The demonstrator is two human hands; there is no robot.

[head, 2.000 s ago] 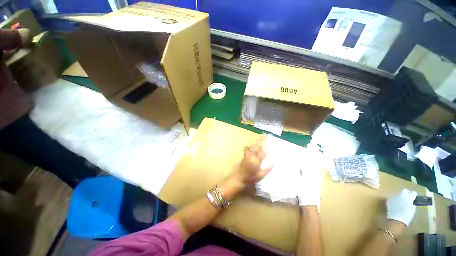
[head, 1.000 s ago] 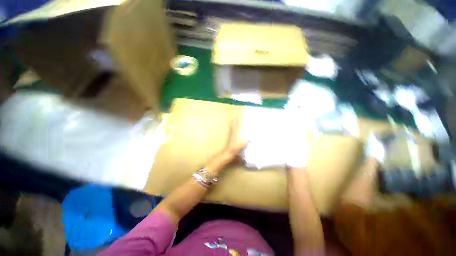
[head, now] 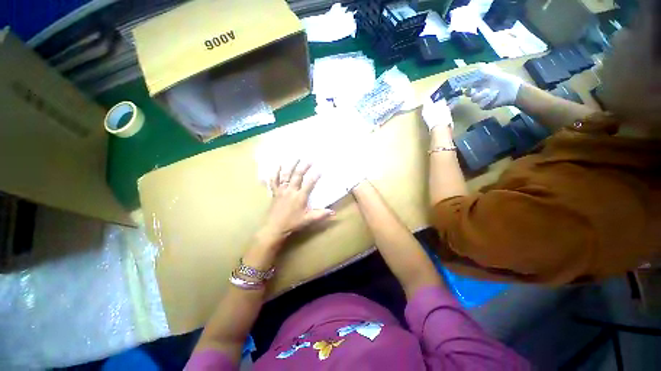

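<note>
A bright white patch (head: 308, 148), probably a bubble bag, lies on the tan cardboard sheet (head: 206, 224); glare hides its edges and contents. My bare left hand (head: 293, 196) rests over its near left part, fingers spread and palm down. My right hand (head: 355, 170) is at its right side; the white glove merges with the glare, so its fingers and any hold cannot be made out. A bubble bag with a greyish shape inside (head: 384, 100) lies beyond my right hand.
A carton marked A006 (head: 225, 45) holds clear bags, with a tape roll (head: 124, 119) to its left. Pale flat bags (head: 342, 78) lie beside it. At right a neighbour's gloved hands (head: 475, 90) hold a black device above grouped black devices (head: 484, 143). A large carton stands left.
The view has swung right, bringing the neighbour and black devices into fuller view. My left hand now lies flatter, with its fingers spread on the white patch; my right hand stays at its right side.
</note>
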